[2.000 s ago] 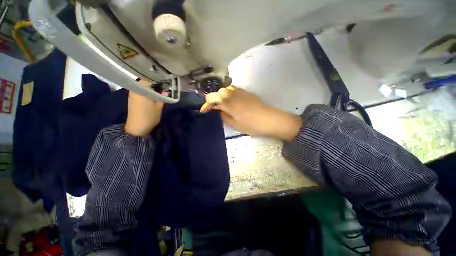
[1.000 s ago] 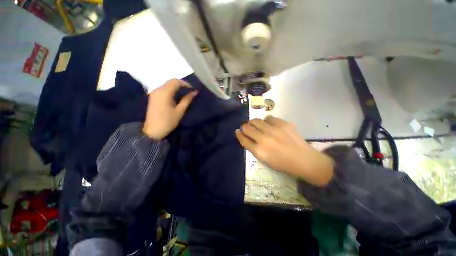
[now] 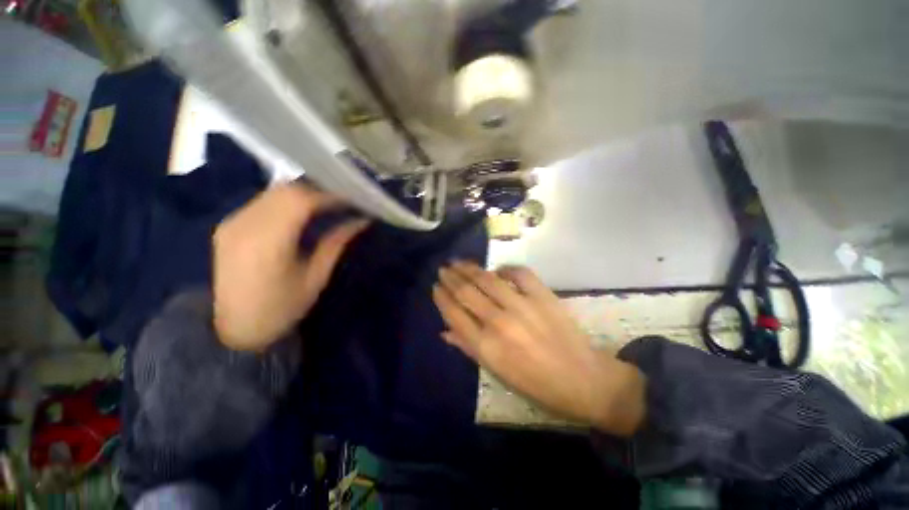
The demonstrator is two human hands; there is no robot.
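The navy garment piece (image 3: 384,339) lies on the machine bed under both my hands, its upper part at the presser foot area. My left hand (image 3: 274,264) is blurred and pinches a fold of the navy cloth between thumb and fingers, left of the needle area. My right hand (image 3: 528,344) lies flat on the cloth's right edge, fingertips below the foot, gripping nothing that I can see. The white sewing machine head (image 3: 638,80) stands above, with a cream knob (image 3: 493,90). The needle is hidden or too blurred to tell.
Black fabric shears (image 3: 750,229) with a red dot lie on the bed at right. White scraps (image 3: 859,261) and a whitish thread tangle (image 3: 862,349) are at the far right. More navy cloth (image 3: 130,219) with a tan label (image 3: 99,128) hangs at left. A red object (image 3: 75,423) is at lower left.
My right hand has moved away from the foot, down onto the cloth, and its fingers have straightened. My left hand came out from beside the head and now pinches cloth. The camera view has shifted.
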